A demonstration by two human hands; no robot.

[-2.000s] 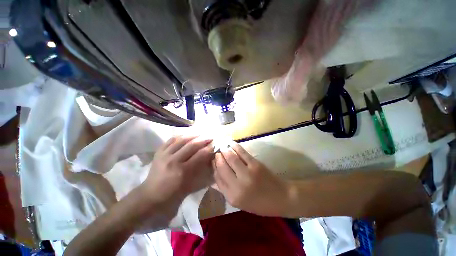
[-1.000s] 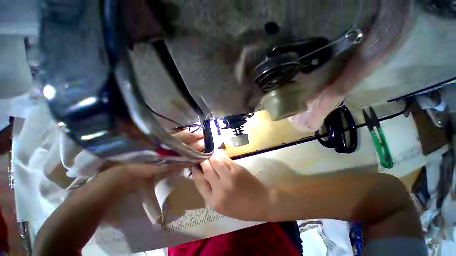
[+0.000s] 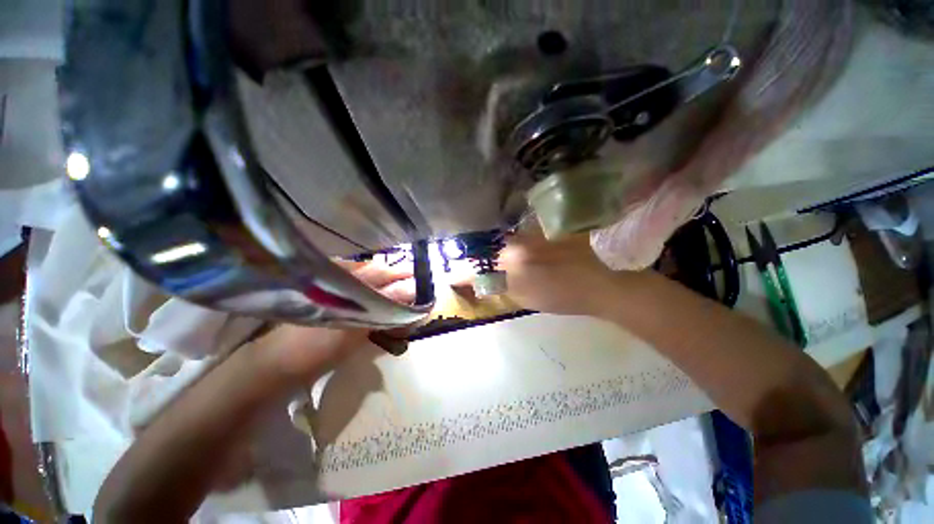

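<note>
The sewing machine head (image 3: pixel 410 123) fills the top of the view. Its presser foot and needle area (image 3: pixel 435 268) is in glaring light. My left hand (image 3: pixel 384 274) is mostly hidden behind the machine's shiny curved edge; a few fingers show left of the needle. My right hand (image 3: pixel 533 271) is right of the needle, its fingers partly behind the small metal parts and pale knob. Whether either hand holds cloth is hidden by glare and the machine. White cloth (image 3: pixel 102 348) lies heaped at the left.
Black scissors (image 3: pixel 722 261) and green snips (image 3: pixel 780 287) lie right of my right forearm. The pale tabletop (image 3: pixel 481 374) has a printed scale near its front edge. A pink bundle (image 3: pixel 655 225) hangs on the machine. My red apron (image 3: pixel 492 491) is below.
My right hand has moved from in front of the needle to beyond and right of it. The head view has come closer to the machine, which now covers much of my left hand.
</note>
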